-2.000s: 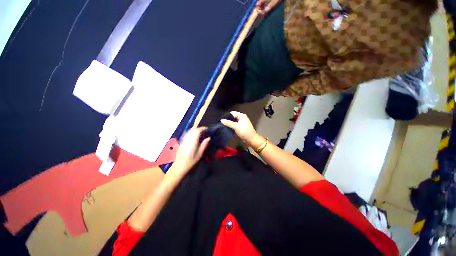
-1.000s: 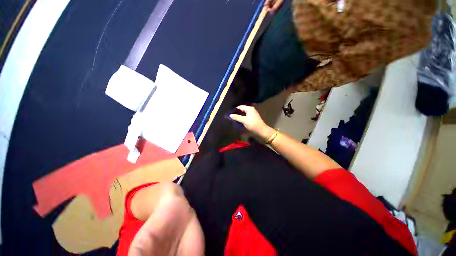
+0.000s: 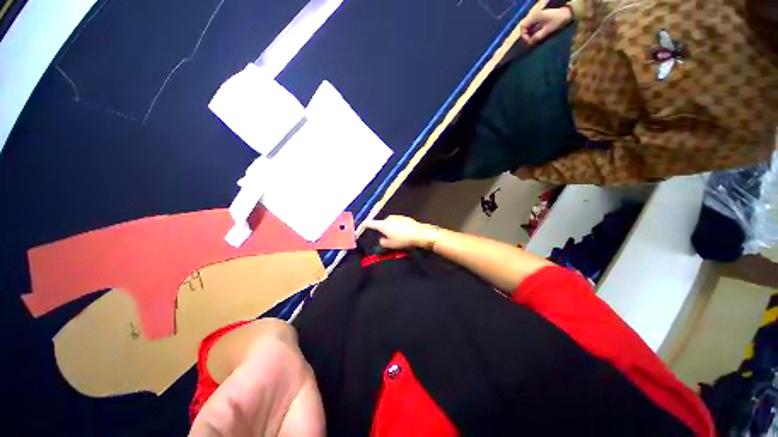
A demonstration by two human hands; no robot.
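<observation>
My left hand (image 3: 266, 394) is at the bottom, palm showing and bare, its fingers cut off by the lower edge. My right hand (image 3: 399, 230) is at the table's front edge against the black apron (image 3: 375, 299); something dark is under its fingers, too unclear to tell if held. White paper sheets (image 3: 328, 171) lie on the navy cloth (image 3: 128, 171). A red-orange card pattern (image 3: 153, 269) lies partly under the paper and over a tan card pattern (image 3: 230, 303).
A person in a brown patterned top (image 3: 648, 119) stands at the upper right, one hand (image 3: 546, 26) on the table edge. A pale strip (image 3: 299, 36) lies beyond the paper. White boards (image 3: 648, 265), dark cloth (image 3: 597, 239) and a plastic-wrapped bundle (image 3: 717, 230) are at right.
My left hand has moved from the waist to the bottom edge, palm turned up. My right hand has moved to the table edge. The view has shifted, so table items appear further right.
</observation>
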